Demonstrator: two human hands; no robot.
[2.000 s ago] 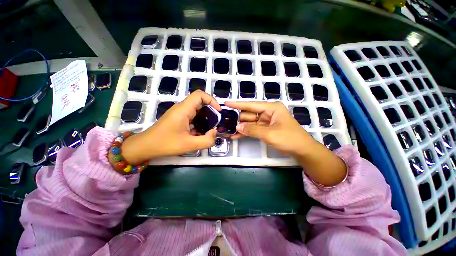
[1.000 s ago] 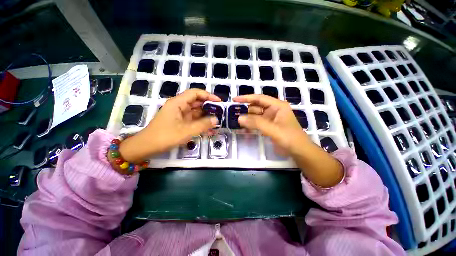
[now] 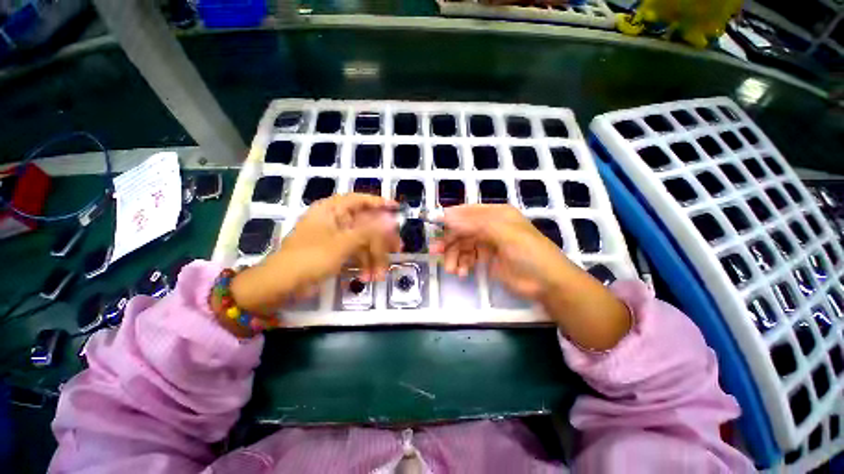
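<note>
The white foam tray (image 3: 231, 218) lies in front of me, its pockets largely filled with black-faced smartwatches. My left hand (image 3: 338, 245) and my right hand (image 3: 500, 245) are above its middle, slightly blurred. A thin dark watch edge shows at the fingertips of each hand; both watches are nearly edge-on and mostly hidden by the fingers. Between the hands, a dark watch (image 3: 412, 235) sits in a pocket. In the front row, two watches lie face down, one on the left (image 3: 357, 288) and one on the right (image 3: 404, 285). An empty pocket (image 3: 460, 294) is beside them.
A full white tray (image 3: 680, 199) leans at right over a blue layer (image 3: 648, 227). At left are a handwritten paper (image 3: 148, 208), loose watches (image 3: 93, 313), a blue cable (image 3: 109, 162) and a red block (image 3: 31, 190). A pale post (image 3: 176, 88) rises behind.
Both watches have turned from faces showing to nearly edge-on. The hands have moved slightly apart. The view has tilted up, showing more of the bench beyond the tray.
</note>
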